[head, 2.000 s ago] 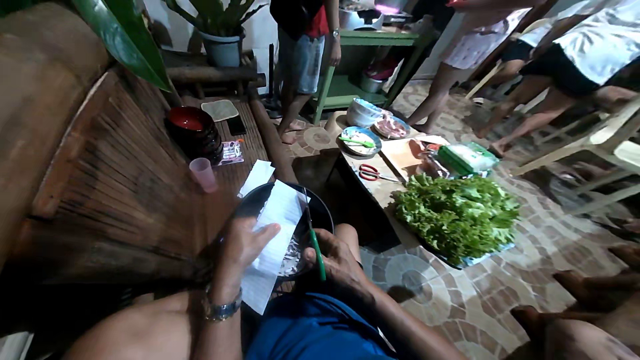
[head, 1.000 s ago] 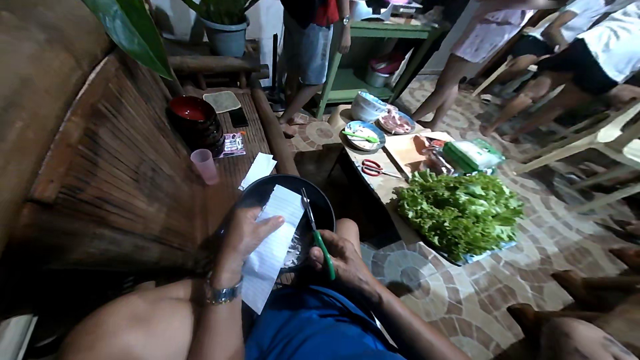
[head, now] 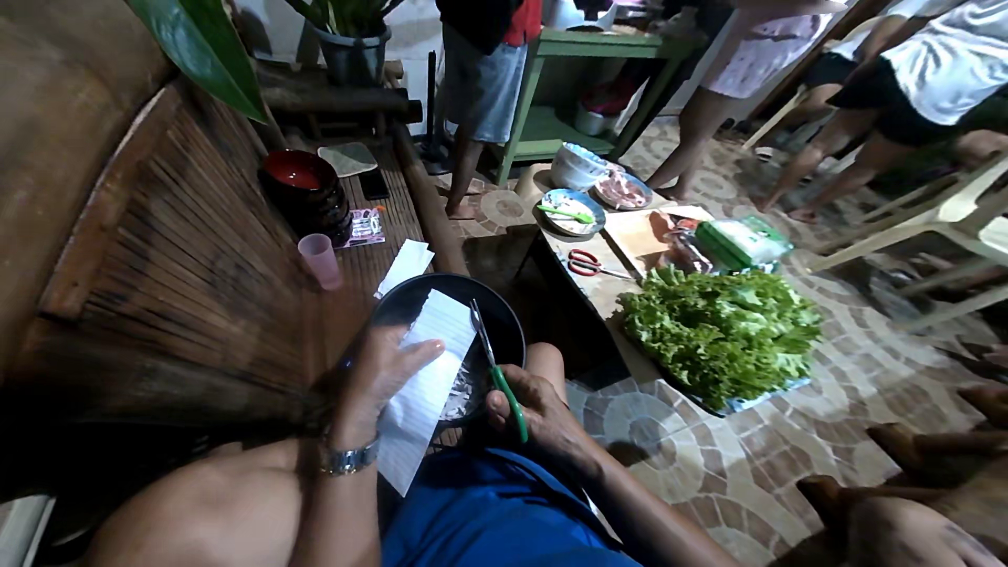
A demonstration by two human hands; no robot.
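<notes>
My left hand (head: 386, 366) grips a long strip of lined white paper (head: 429, 370), thumb on top, above a dark round bowl (head: 504, 319) at my lap. In my right hand (head: 535, 405) is a pair of green-handled scissors (head: 510, 394), its blades pointing up along the paper's right edge. Whether the blades touch the paper, I cannot tell. Small paper scraps (head: 459, 394) lie inside the bowl. Further pieces of white paper (head: 404, 266) rest on the wooden bench just beyond the bowl's rim.
Left, on the bench, stand stacked dark bowls (head: 303, 189) and a pink cup (head: 320, 261). A low table at right holds lettuce (head: 724, 335), red-handled scissors (head: 584, 262), a plate of meat (head: 622, 189) and a plate with a green utensil (head: 571, 213). Several people stand beyond.
</notes>
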